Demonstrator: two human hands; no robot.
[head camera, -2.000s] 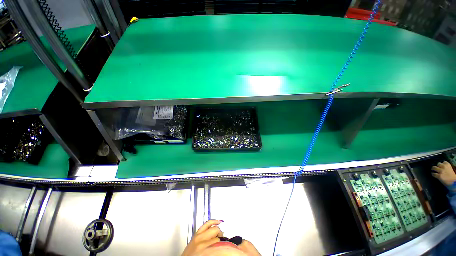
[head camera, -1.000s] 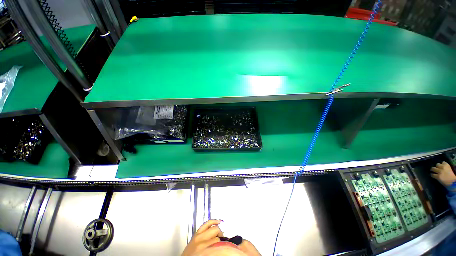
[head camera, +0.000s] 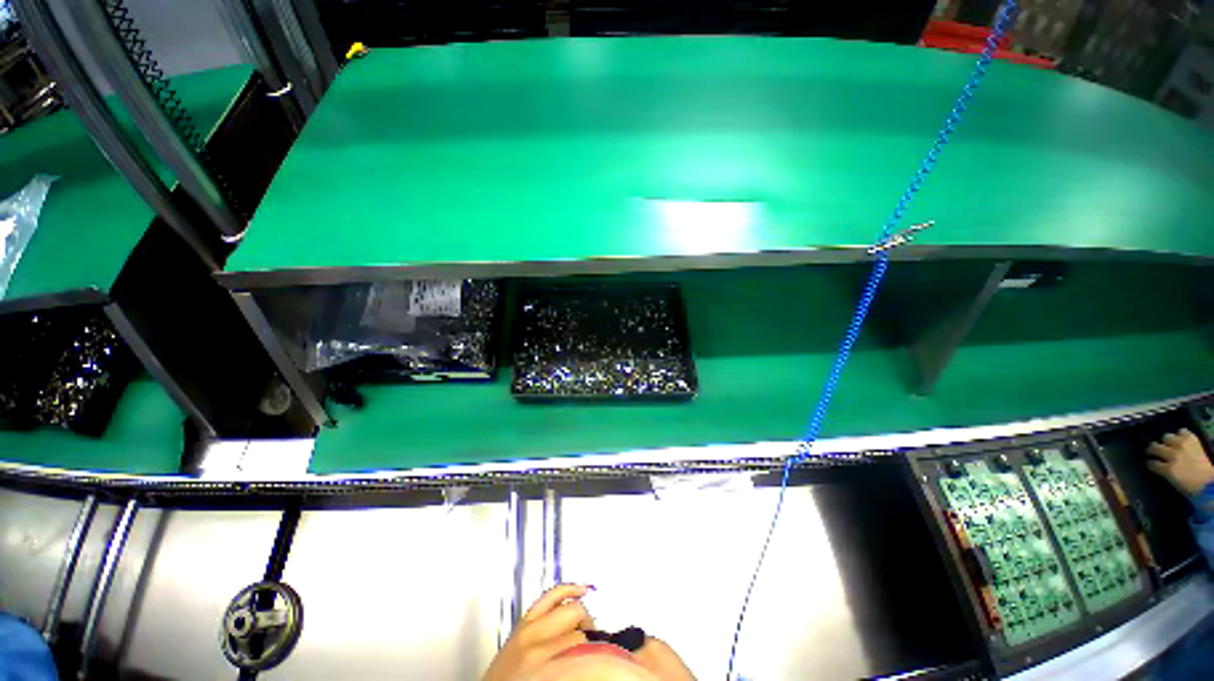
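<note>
Bare fingers, perhaps of both my hands together, show at the bottom centre, cut off by the picture's edge. I cannot tell my left hand from my right hand. A black finger cot (head camera: 619, 639) covers one fingertip. No held object can be made out. The hands are in front of the bright metal pan (head camera: 386, 572), near two upright-looking shiny cross rods (head camera: 550, 532). To the right, a black carrier (head camera: 975, 619) holds two green circuit board panels (head camera: 1012, 559) on the conveyor.
A handwheel (head camera: 261, 625) is at lower left. The conveyor rail (head camera: 599, 466) crosses the view. A component tray (head camera: 603, 346) and plastic bags (head camera: 386, 326) lie on the lower green shelf. A blue coiled cord (head camera: 852, 326) hangs down. Another person's hand (head camera: 1181, 462) is at the right edge.
The carrier with the green panels has shifted very slightly to the right. The fingers at the bottom have not visibly moved.
</note>
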